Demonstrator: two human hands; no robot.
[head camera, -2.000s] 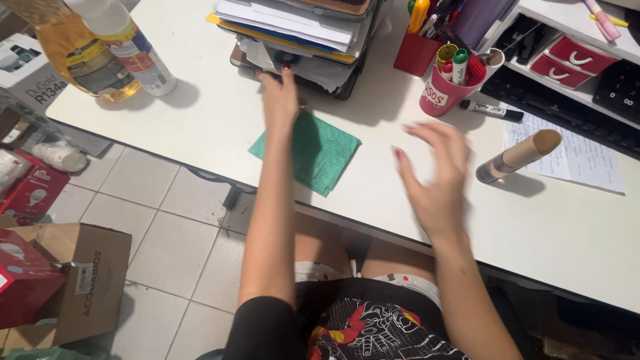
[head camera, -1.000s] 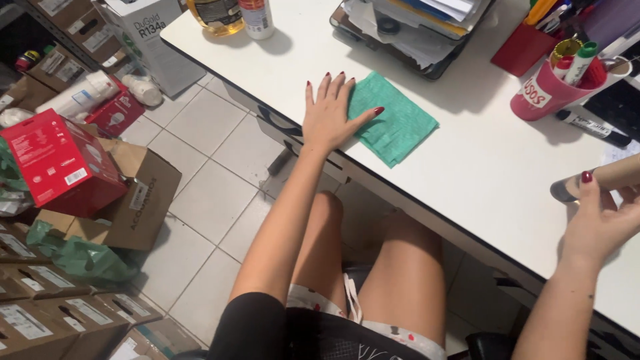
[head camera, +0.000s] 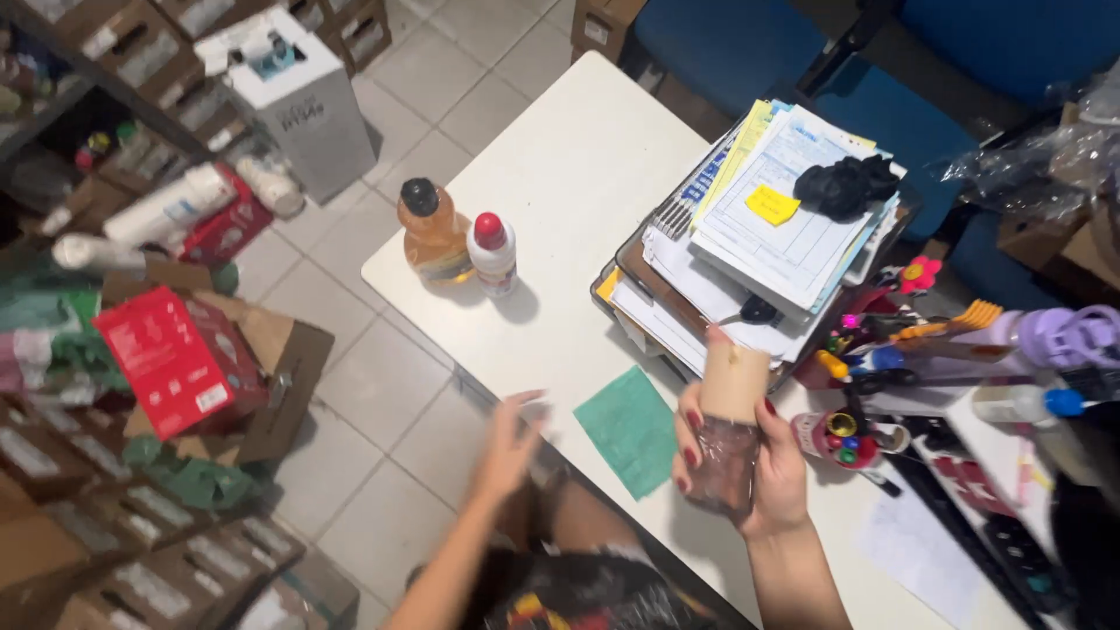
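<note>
My right hand (head camera: 770, 472) grips a small bottle (head camera: 731, 437) with a beige cap and a brownish, see-through body, raised above the white desk. Just left of it, a folded green cloth (head camera: 628, 430) lies on the desk near the front edge. My left hand (head camera: 512, 442), blurred, is in the air by the desk edge to the left of the cloth, fingers apart and holding nothing. Farther back on the desk stand a bottle of amber liquid (head camera: 436, 236) with a black cap and a white bottle with a red cap (head camera: 493, 255).
Stacked document trays (head camera: 652, 328) loaded with papers stand behind the cloth. To the right are a pink cup of markers (head camera: 822, 437), a sheet of paper (head camera: 919, 542) and a purple item. Cardboard boxes, a red box (head camera: 175, 363) and a white box (head camera: 302, 114) are on the left.
My left hand has come off the desk beside the cloth. My right hand has lifted the bottle and brought it close to the cloth. The view has swung round considerably.
</note>
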